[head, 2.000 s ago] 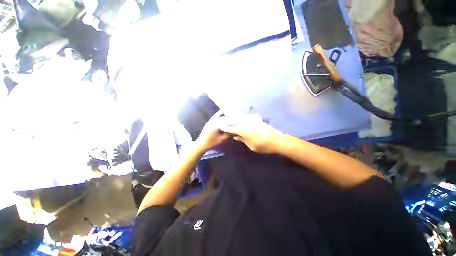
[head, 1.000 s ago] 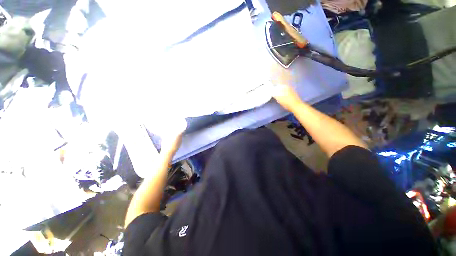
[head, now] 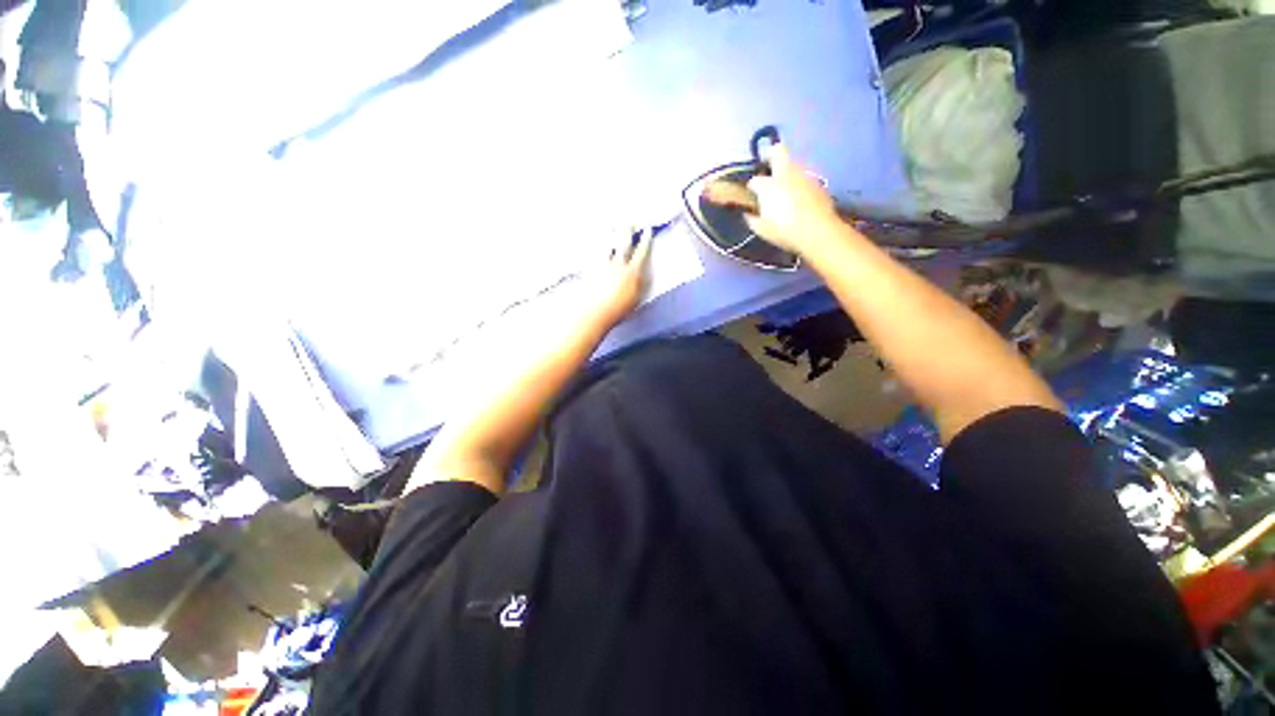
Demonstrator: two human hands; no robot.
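Note:
My right hand (head: pixel 794 207) is closed around the brown-orange handle of the steam iron (head: pixel 726 231). The iron's pointed dark plate with a pale outline is at the right end of the pale garment panel (head: pixel 462 210). My left hand (head: pixel 627 277) lies on the panel near the table's front edge, just left of the iron, with its fingers apart. A narrow pale strip (head: pixel 677 262) shows beside my left hand. The panel is overexposed, so its outline is partly lost. A thin dark line (head: pixel 406 77) runs across its far part.
The blue-lavender pressing table (head: pixel 825 84) lies under the work. The iron's dark hose (head: pixel 951 235) runs right. Pale fabric piles (head: pixel 958 126) stand beyond the table's right edge. Layered pale pieces (head: pixel 315 420) are at the left. Blue plastic (head: pixel 1119 399) and scraps lie on the floor.
My right hand has left the panel's front edge and taken hold of the iron, now nearer the front edge. My left hand has moved right along the panel. The dark fabric seen earliest no longer shows.

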